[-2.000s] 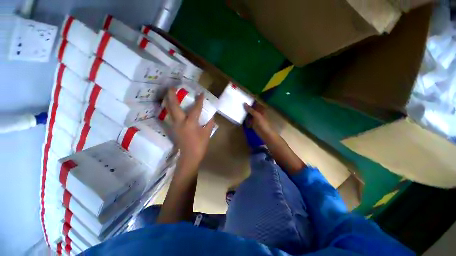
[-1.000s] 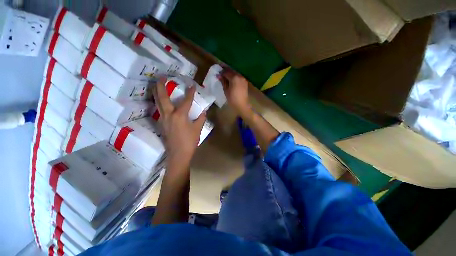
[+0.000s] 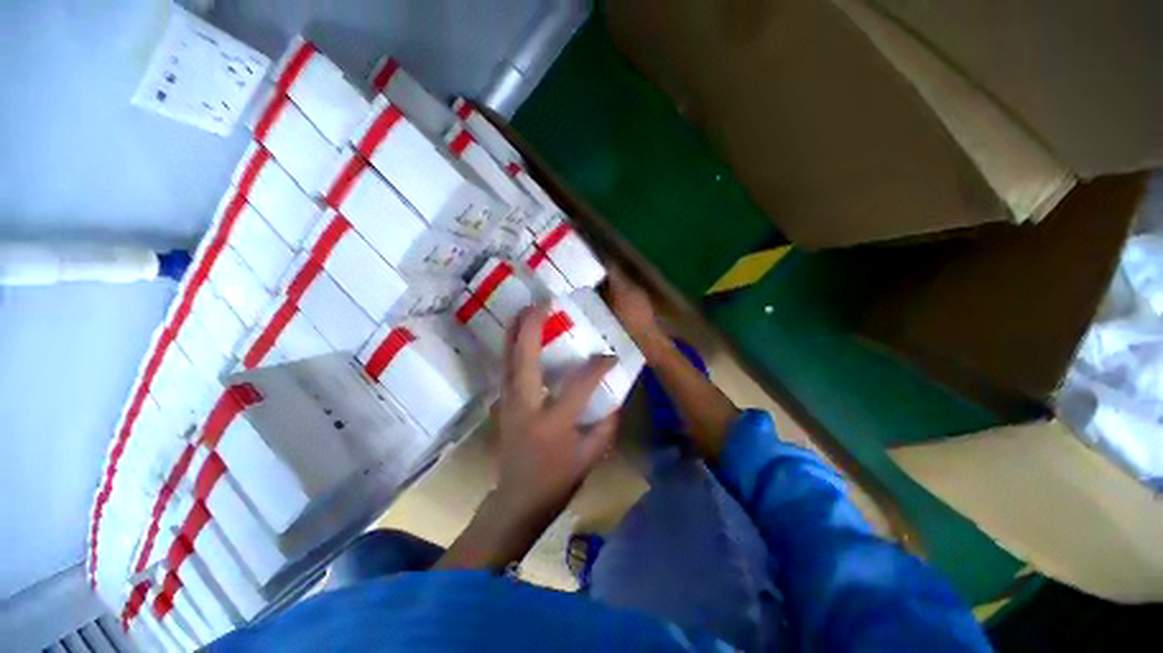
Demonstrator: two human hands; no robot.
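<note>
White cartons with red bands (image 3: 383,204) form a tiered stack at left and centre. My left hand (image 3: 548,427) is around a white carton (image 3: 580,342) at the stack's near right edge, fingers on its left and thumb at its right. My right hand (image 3: 635,316) is at the far right side of a white carton face (image 3: 610,325) beside it; its fingertips are partly hidden. More banded cartons touch these on the left and behind. The left hand is slightly blurred.
Brown cardboard (image 3: 753,396) lies under the stack on a green floor (image 3: 638,153) with a yellow-black strip. Large open brown boxes (image 3: 804,128) stand at right, with white plastic (image 3: 1116,357). A white pipe (image 3: 83,264) runs along the left wall.
The view has shifted, so the stack appears farther right. The white carton at my right hand, earlier separate from the stack, is now against the cartons by my left hand.
</note>
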